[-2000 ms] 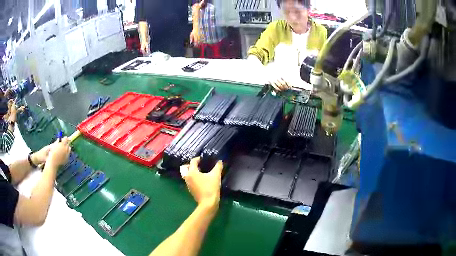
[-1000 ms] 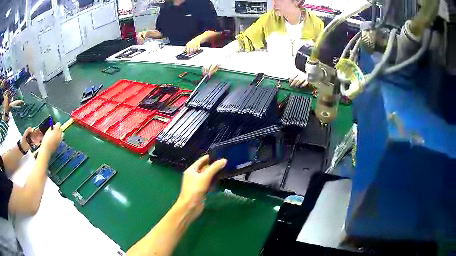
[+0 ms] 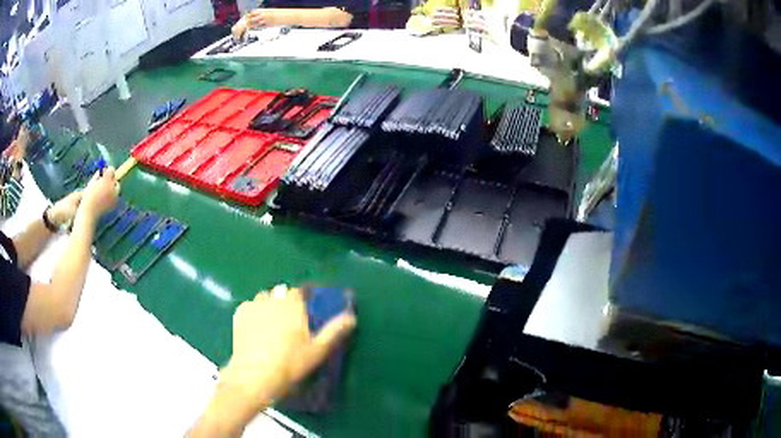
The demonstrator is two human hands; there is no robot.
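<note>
My left hand [image 3: 278,342] reaches in from the bottom, low over the green mat. Its fingers and thumb are closed on a dark grey phone frame [image 3: 318,395] with a blue patch at its far end. The hand and frame are blurred, and the hand hides the frame's left side. I cannot tell whether the frame touches the mat. My right hand is not in view. Other phone frames with blue patches [image 3: 155,248] lie in a row at the left. Stacked dark parts [image 3: 432,113] fill sections of the black tray [image 3: 473,214].
The red tray [image 3: 199,152] lies left of the black one, with loose black frames [image 3: 295,111]. At right stand the blue press housing [image 3: 694,180] and black surround [image 3: 505,342], with the orange-brown fixture [image 3: 587,417] below. A neighbouring worker's hands [image 3: 94,192] are at left.
My left hand has come from the black tray down to the near mat. The tray's front left stack has shrunk. The separate frame on the left mat is gone from its place. The view has tilted down.
</note>
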